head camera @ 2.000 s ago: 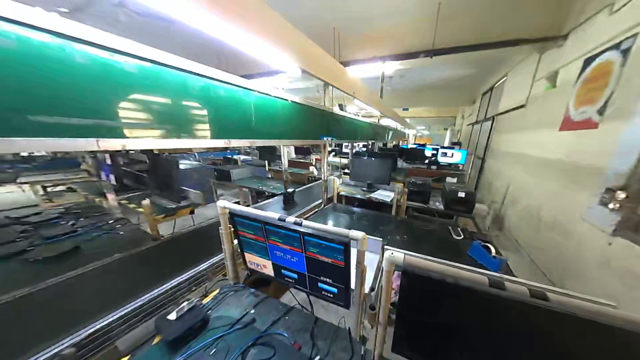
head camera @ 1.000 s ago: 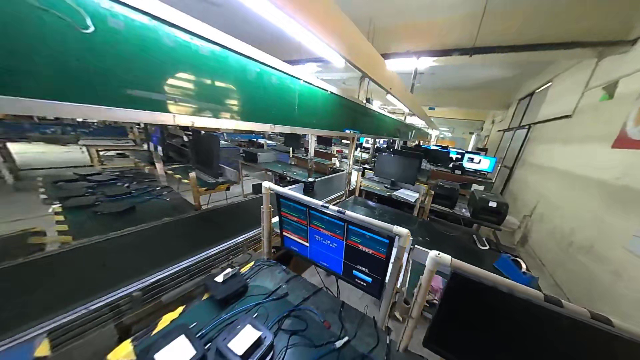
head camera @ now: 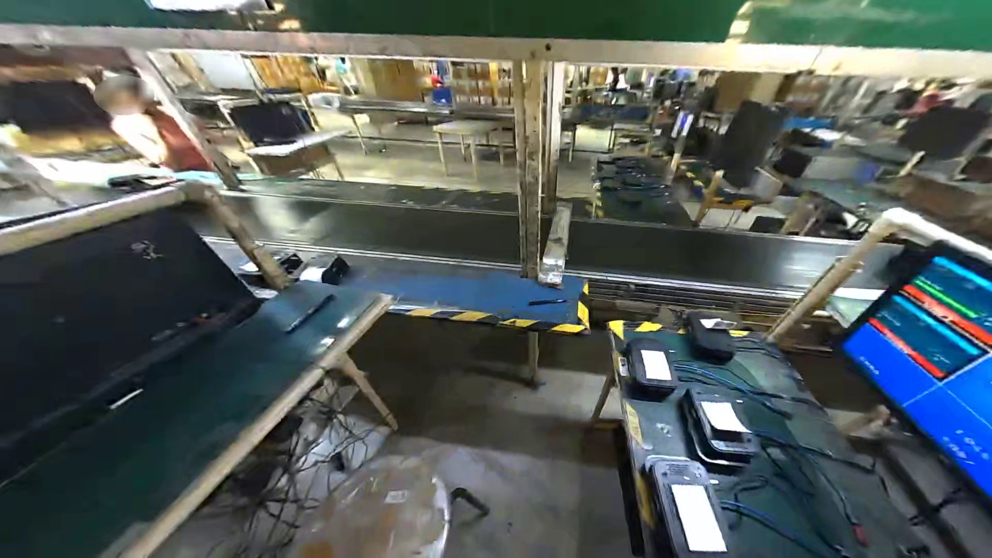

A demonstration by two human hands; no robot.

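Observation:
Neither my left hand nor my right hand is in view. At the lower right, several black electronic devices with white labels lie on a green-topped table; the nearest device [head camera: 688, 504] is at the bottom, with a stacked pair [head camera: 719, 425] behind it. Farther back are a smaller device [head camera: 651, 368] and a black box [head camera: 711, 337]. Blue and black cables [head camera: 783, 457] run beside them. On the right a lit monitor [head camera: 930, 341] hangs in a pale pipe frame. A dark monitor [head camera: 116, 310] stands at the left above a green bench [head camera: 194, 418].
A conveyor belt [head camera: 372, 229] crosses behind a blue table [head camera: 480, 298] edged in yellow-black tape. A post [head camera: 532, 163] rises there. Below, a plastic-wrapped stool seat [head camera: 387, 504] stands near tangled cables [head camera: 302, 457]. A person [head camera: 159, 132] is at the far left, beyond the belt.
The view has swung left and down, bringing in the left bench, the blue table and the stool seat. The table with the labelled devices shows more fully. No hand appears in any frame.

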